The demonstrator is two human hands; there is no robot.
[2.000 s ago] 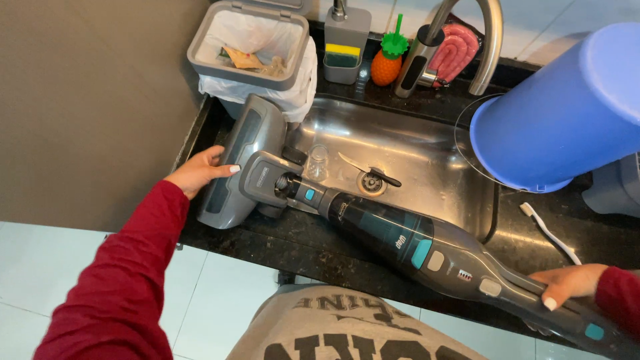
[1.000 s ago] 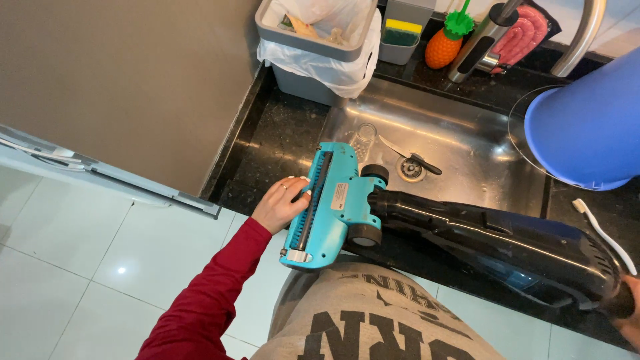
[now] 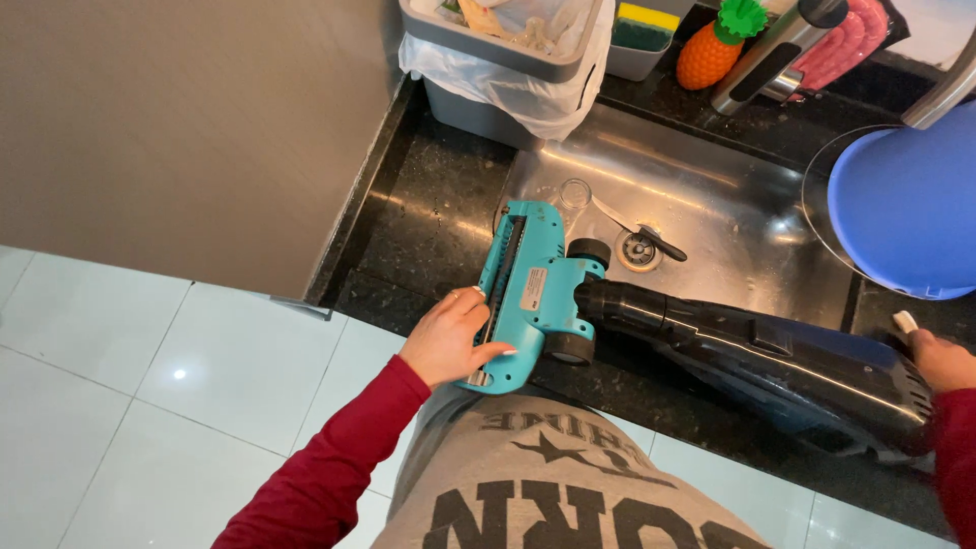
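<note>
A stick vacuum cleaner [image 3: 747, 351] lies underside up across the front of the sink. Its turquoise floor head [image 3: 534, 305] shows the dark brush roll [image 3: 505, 271] in its slot and two black wheels. My left hand [image 3: 456, 335] grips the head's near-left end, fingers at the slot and thumb on the turquoise casing. At the far right, my right hand [image 3: 942, 360] closes around the handle of a white toothbrush [image 3: 905, 321], whose bristle end sticks out. That hand is just beyond the vacuum's body end; its lower part is hidden by the sleeve.
A knife [image 3: 660, 242] lies by the drain of the steel sink [image 3: 724, 206], near a clear round item [image 3: 576, 194]. A lined waste bin [image 3: 496, 118], sponge holder [image 3: 634, 62], orange pineapple-shaped container [image 3: 709, 57], faucet [image 3: 778, 57] and blue bucket [image 3: 903, 213] stand around it.
The vacuum has been turned over, from its grey top to its turquoise underside. My right hand has left the vacuum's handle end and taken hold of the toothbrush that lay on the counter.
</note>
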